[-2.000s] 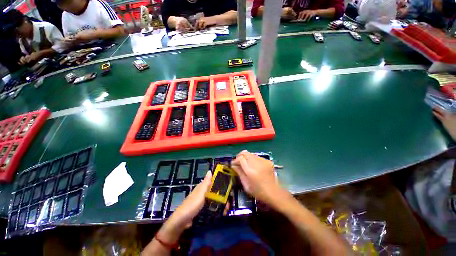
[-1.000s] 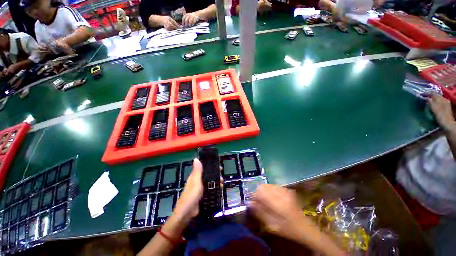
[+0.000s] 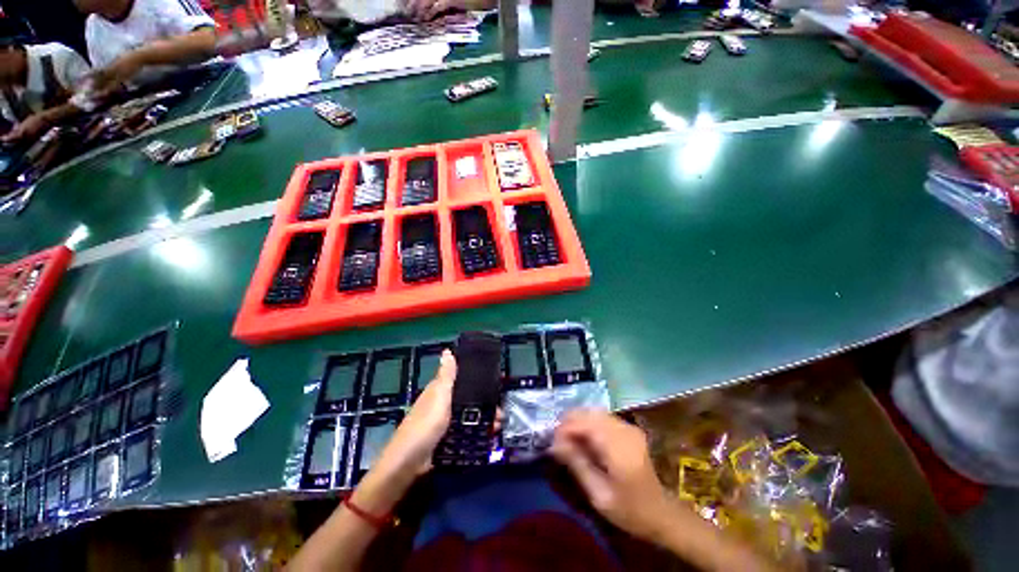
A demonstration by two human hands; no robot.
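Observation:
My left hand point(image 3: 420, 422) holds a black keypad phone point(image 3: 474, 400) upright, screen end away from me, above the lens sheet. No yellow frame is on the phone. My right hand point(image 3: 603, 456) is at the lower right corner of the lens sheet point(image 3: 341, 383), slightly blurred; its fingers are bent near crinkled clear film point(image 3: 542, 416), and I cannot tell whether they grip it. Behind, the red-orange phone tray point(image 3: 419, 299) holds several black phones, one pale unfinished phone point(image 3: 514, 164) at the back right, and a slot with a white paper slip point(image 3: 465, 168).
A second lens sheet point(image 3: 89, 425) and loose white paper point(image 3: 231, 409) lie left. Another red tray point(image 3: 25, 302) is at the left edge. A grey post point(image 3: 570, 78) stands behind the tray. Discarded yellow frames point(image 3: 799, 458) and clear scraps lie below the table edge, right. Other workers sit across.
The yellow frame seen earlier around the phone is gone from it. My right hand has moved away from the phone to the right. Clear film now shows over the sheet's right part.

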